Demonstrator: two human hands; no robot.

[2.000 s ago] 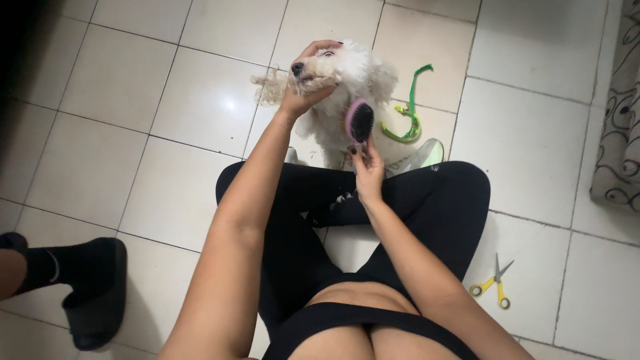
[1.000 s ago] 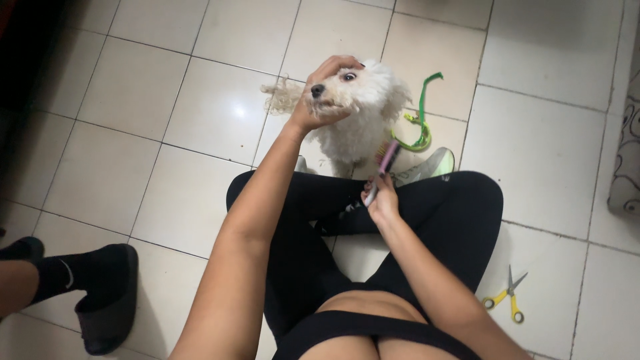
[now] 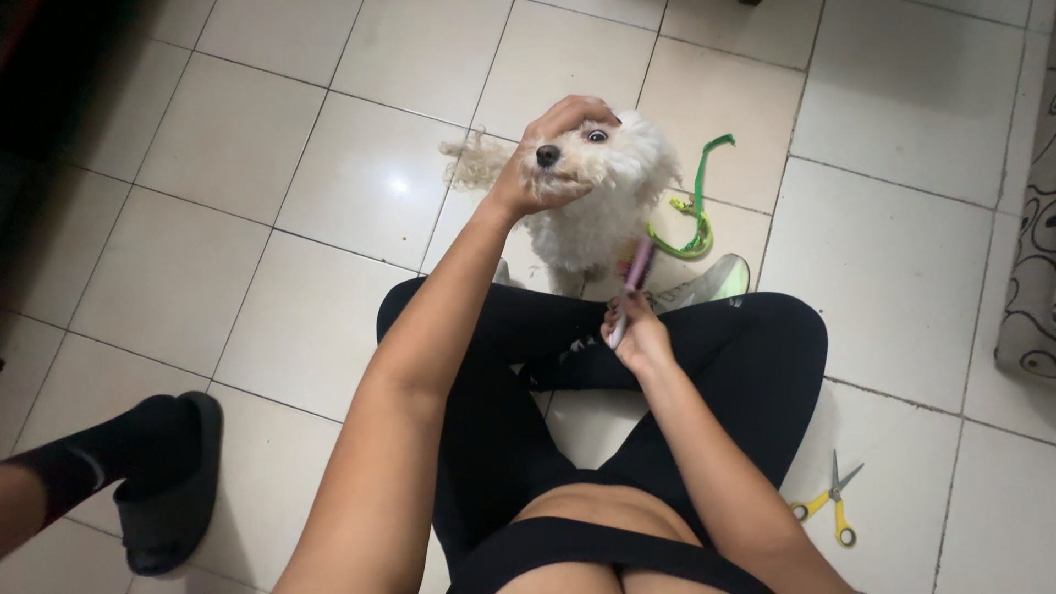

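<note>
A curly white dog [image 3: 615, 194] sits upright on the tiles just beyond my crossed legs, its muzzle pointing left. My left hand [image 3: 549, 153] grips its head around the muzzle, fingers over the top and thumb side under the jaw. In my right hand [image 3: 639, 334] is a pink hairbrush [image 3: 638, 266], held by its pale handle. The brush is slightly blurred and stands edge-on near the dog's lower chest; whether its bristles touch the coat I cannot tell.
A green leash [image 3: 700, 177] lies curled right of the dog. Yellow-handled scissors [image 3: 835, 495] lie spread on the floor at lower right. At lower left is another person's foot in a black sock and slide [image 3: 169, 487]. Patterned fabric [image 3: 1031, 280] edges the right side.
Two seconds ago the brush's bristled face showed against the dog's chest; now the brush is turned edge-on and lower. My left hand has stayed on the dog's head.
</note>
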